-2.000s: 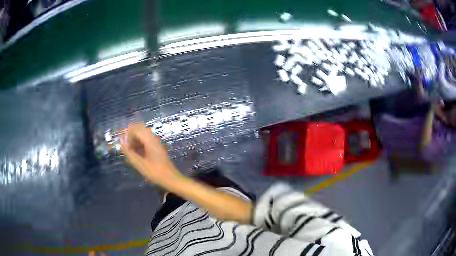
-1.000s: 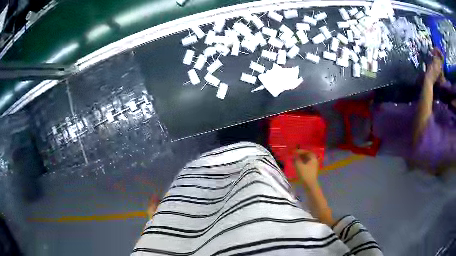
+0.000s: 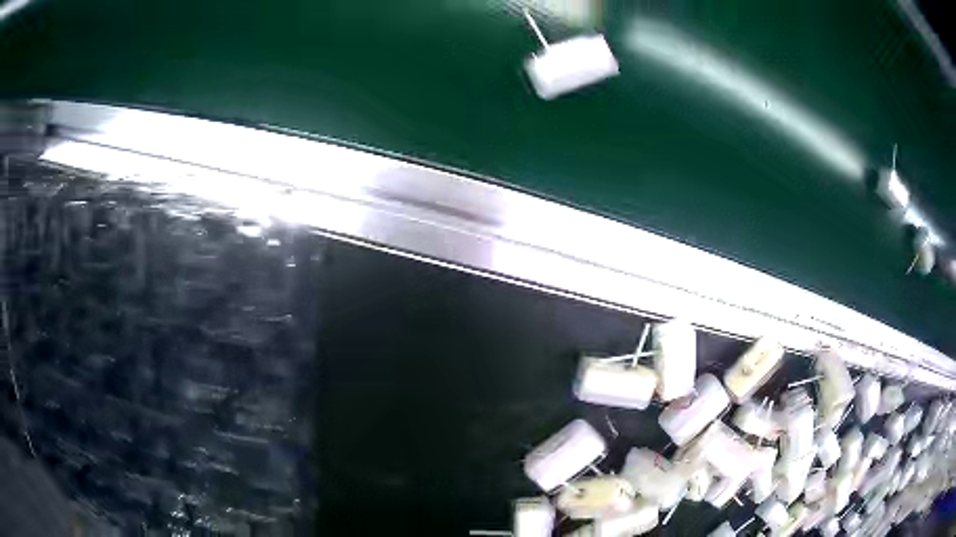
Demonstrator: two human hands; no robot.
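Neither of my hands is in the picture. Many loose white units (image 3: 615, 383) lie in a heap on the black bench top (image 3: 419, 388) at the lower right, some with thin pale stems sticking out. One white unit (image 3: 572, 66) lies on the green conveyor belt (image 3: 314, 68) at the top, its stem pointing up and left. More small white units (image 3: 894, 189) are on the belt at the far right. Clear trays (image 3: 157, 357) with a shiny, blurred surface lie on the bench at the left.
A bright metal rail (image 3: 419, 205) runs between the bench and the belt, from upper left to lower right. The heap of units reaches along the rail to the right edge. The picture is blurred in parts.
The view has moved closer to the bench and belt. My hands, my striped clothing, the red stools and the other person have left the picture.
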